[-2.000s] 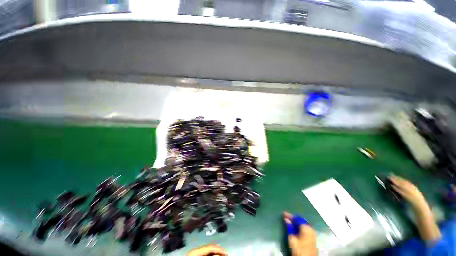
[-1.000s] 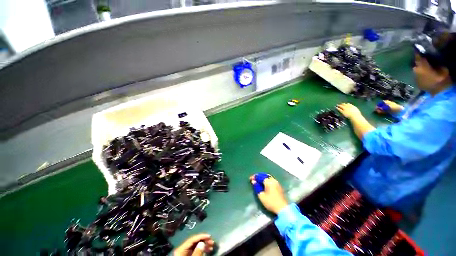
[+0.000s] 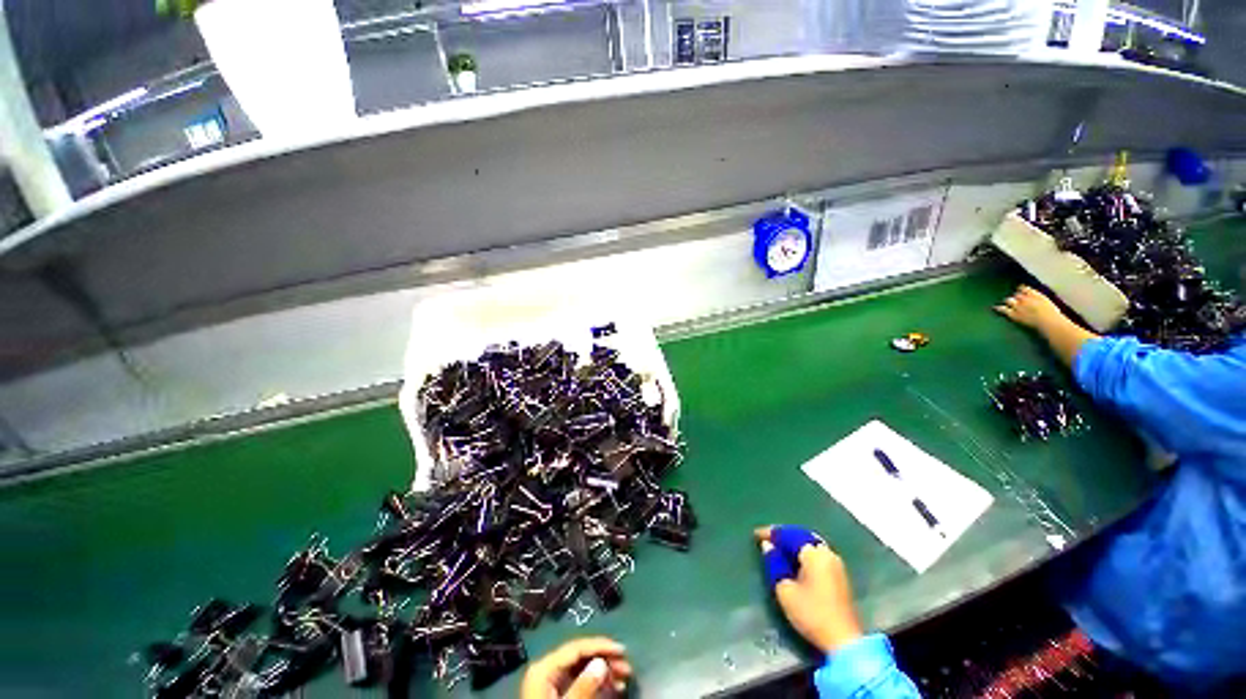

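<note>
A large loose heap of black binder clips (image 3: pixel 533 471) with silver wire handles spills from a tipped white bin (image 3: pixel 410 396) over the green bench top. My left hand (image 3: pixel 577 672) is at the bottom edge, partly cut off, just below the heap's right part. Its fingers are curled; a small dark spot shows at the fingertips, too small to name. My right hand (image 3: pixel 816 594) is over the bench right of the heap, with blue finger wraps (image 3: pixel 790 553). Its fingers are bent, and I see no part in it; the palm side is hidden.
A white paper sheet (image 3: pixel 895 494) with two dark marks lies right of my right hand. A blue clock (image 3: pixel 783 243) stands at the back. A small orange-white item (image 3: pixel 909 341) lies on the bench. A neighbouring worker in blue (image 3: pixel 1175 410) reaches beside another clip heap (image 3: pixel 1141 260) and small clip group (image 3: pixel 1034 407).
The view has swung back left and steadied since one second ago. The neighbour's hand has moved from the small clip group towards the far bin. My hands keep nearly the same poses.
</note>
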